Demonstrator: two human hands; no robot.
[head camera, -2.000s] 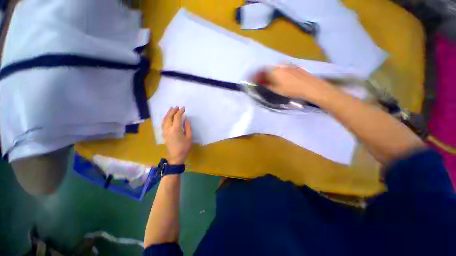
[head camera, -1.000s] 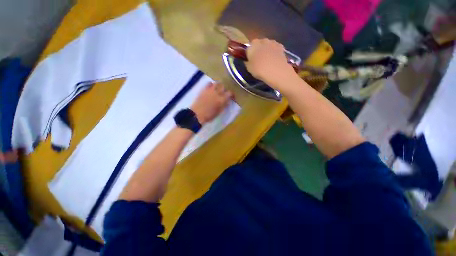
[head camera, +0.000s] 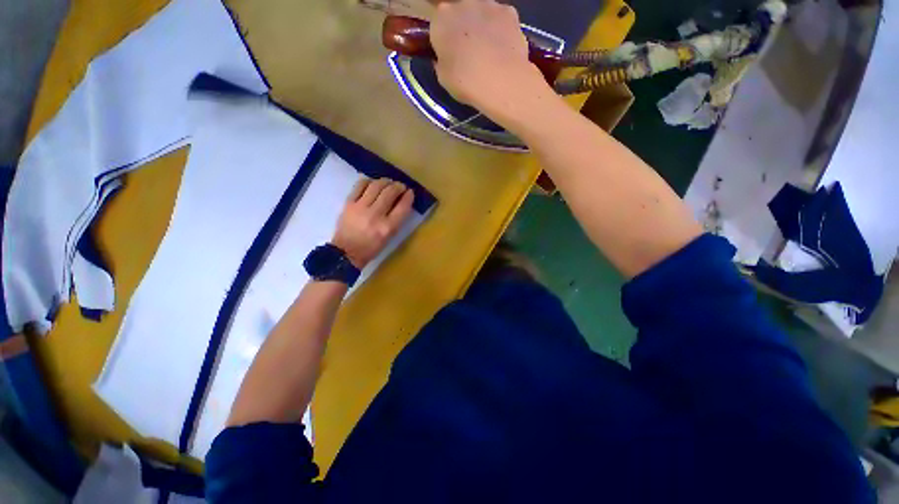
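Observation:
A large white garment panel (head camera: 168, 285) lies on the yellow table cover (head camera: 370, 345). A dark navy seam strip (head camera: 251, 258) runs along its middle. A wide navy band (head camera: 365, 157) shows at its far end, with one part sticking up at the left. My left hand (head camera: 375, 219), with a dark watch, lies with bent fingers on the panel's end beside the band; whether it grips the cloth is unclear. My right hand (head camera: 485, 51) is closed round the red-brown handle of the steam iron (head camera: 434, 94), which is on the table right of the panel.
A curved white piece (head camera: 39, 217) with a navy-edged flap lies at the left. A coiled spring and wrapped hose (head camera: 670, 61) run right from the iron. White and navy pieces (head camera: 828, 246) are at the right. Green floor (head camera: 577, 266) shows beyond the table edge.
The wide navy band now shows at the panel's far end, where the panel was white a second ago. The iron, still held, and my left hand appear further up and left in the view.

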